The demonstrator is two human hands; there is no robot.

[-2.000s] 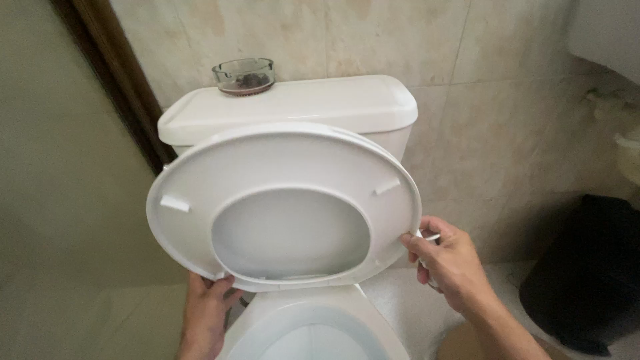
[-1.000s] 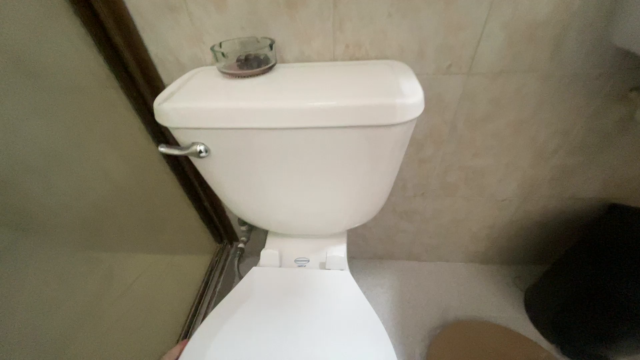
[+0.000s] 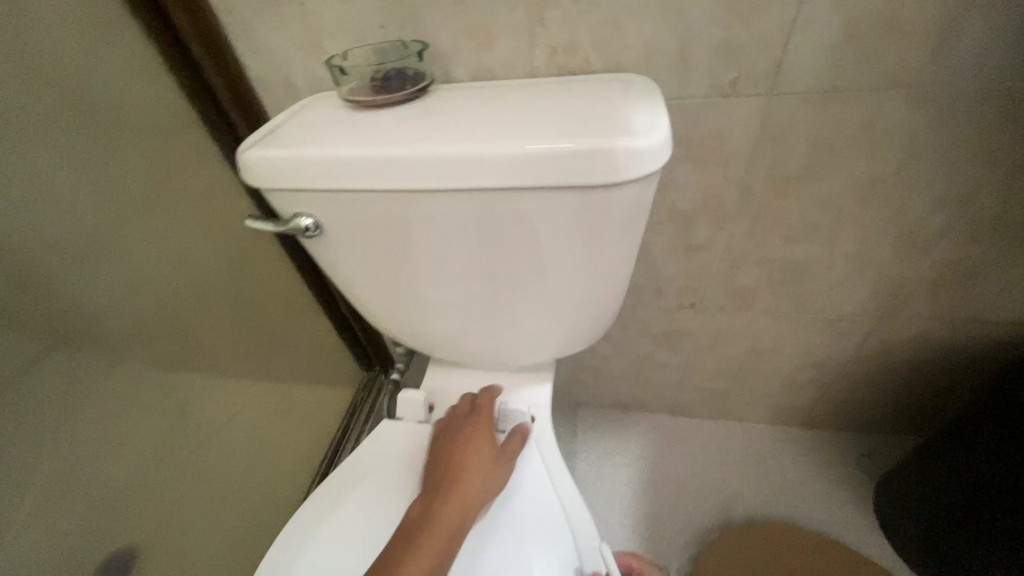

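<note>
The white toilet lid (image 3: pixel 352 496) lies lowered over the bowl, with the seat edge (image 3: pixel 572 508) showing along its right side. My left hand (image 3: pixel 470 456) reaches over the lid to the right seat hinge (image 3: pixel 514 416); its fingers and thumb are spread about the hinge, and whether they pinch it is unclear. The left seat hinge (image 3: pixel 414 406) stands uncovered. At the bottom edge, my right hand (image 3: pixel 636 565) shows only in part, with fingers on both sides of the seat's right edge.
Behind the seat rises the toilet tank (image 3: pixel 472 256), bearing a glass ashtray (image 3: pixel 382 76) and a chrome flush lever (image 3: pixel 288 225). A brown-framed glass panel (image 3: pixel 200 320) borders the left. A black bin (image 3: pixel 952 488) is at right.
Two seconds ago both hands held the lid and seat raised; the lid is down from one second ago. Since then my left hand has come to the right hinge and my right hand into view.
</note>
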